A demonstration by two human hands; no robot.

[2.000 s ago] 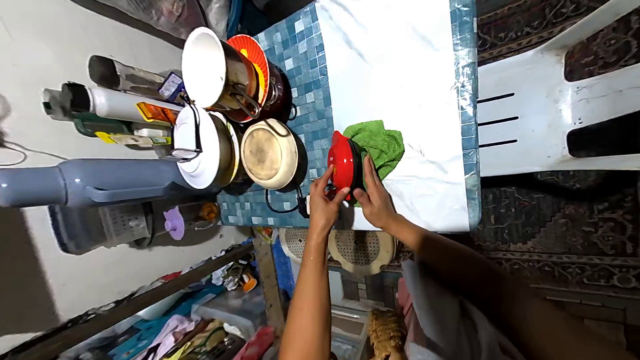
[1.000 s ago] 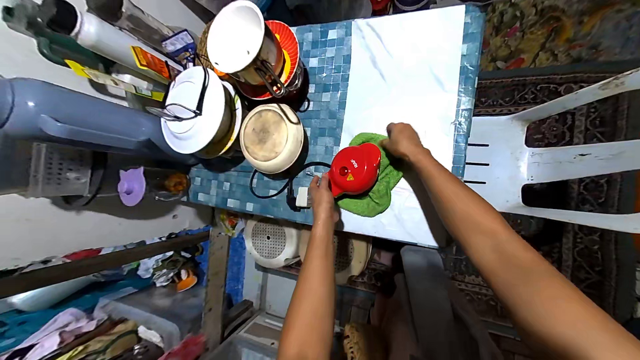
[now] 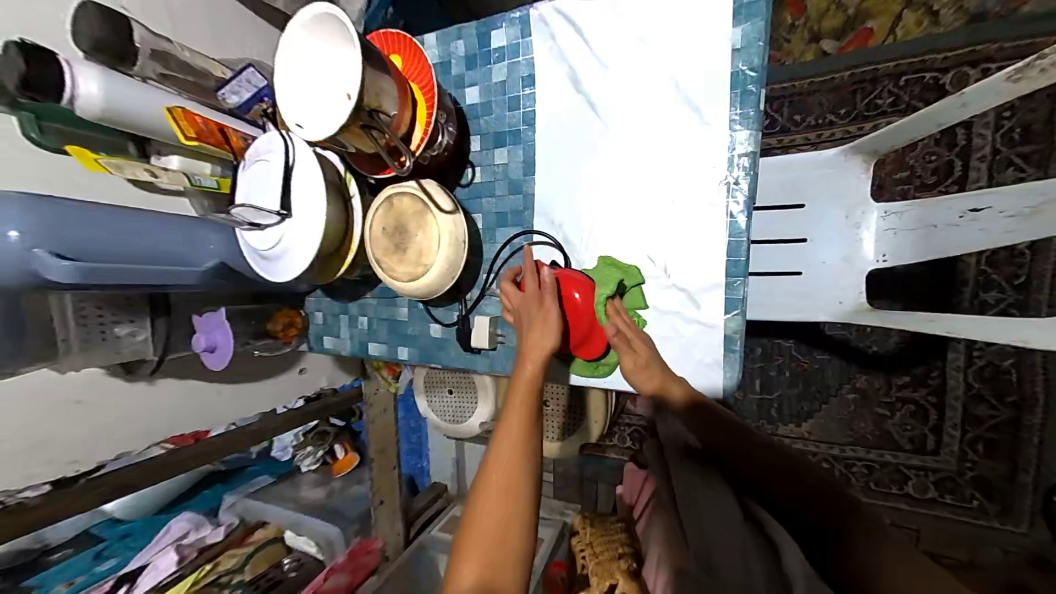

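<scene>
A red rounded appliance with a glossy shell lies near the table's near edge. My left hand grips its left side, fingers spread over the shell. My right hand presses a green cloth against its right side; part of the cloth lies beneath the appliance. A black cord loops on the tabletop to the left, with a white plug adapter beside it. The underside of the appliance is hidden.
White sheeting covers much of the blue tiled-pattern table. Cream pan, lidded white pot and a tall white-lined pot stand at left. A white plastic chair is at the right, wall-side bottles far left.
My right hand has come down onto the right side of the appliance with the green cloth. My left hand has moved up onto the shell from its lower left side.
</scene>
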